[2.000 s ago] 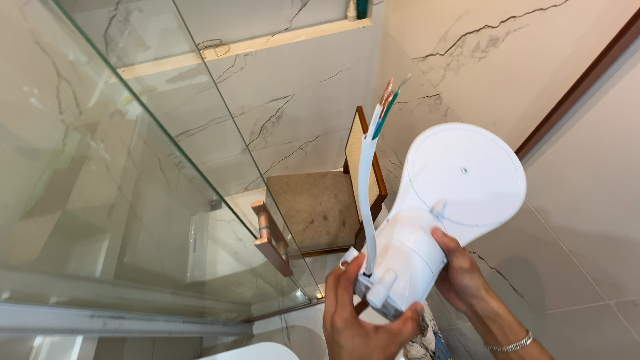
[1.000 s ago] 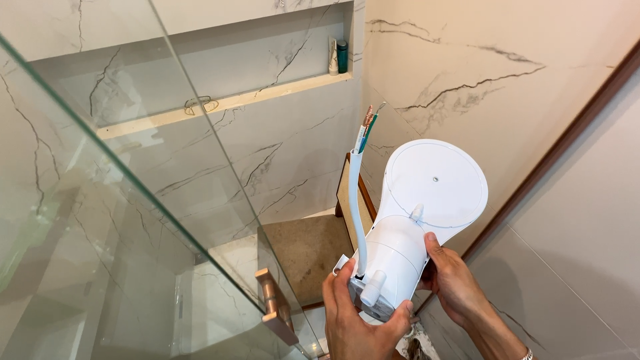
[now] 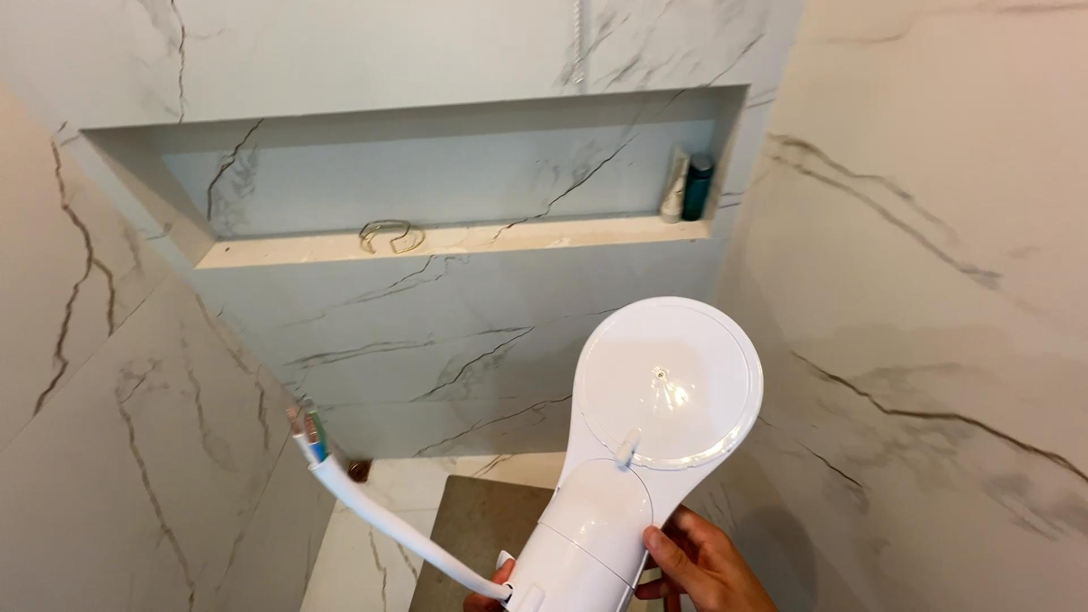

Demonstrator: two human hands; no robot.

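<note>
A white plastic electric shower head point(image 3: 667, 382) fills the lower middle, its round face with a small central screw turned up. My right hand point(image 3: 701, 561) grips the right side of its body, thumb on top. Only some fingers of my left hand point(image 3: 490, 595) show at the bottom edge, against the body's lower left side; the rest is out of frame. From near these fingers a white sheathed power cable point(image 3: 391, 523) curves up and left. It ends in green, blue and white wires with bare copper tips.
Ahead, a niche in the marble-look wall has a ledge point(image 3: 527, 238) holding a wire loop point(image 3: 391, 236), a pale tube point(image 3: 675, 191) and a dark teal bottle point(image 3: 698, 189). Below stands a brownish seat point(image 3: 476, 518) on the tiled floor, with a drain point(image 3: 359, 470) near the corner.
The view has moved into the shower, past the glass door seen earlier. Both hands still hold the shower head; the cable now leans left instead of standing nearly upright.
</note>
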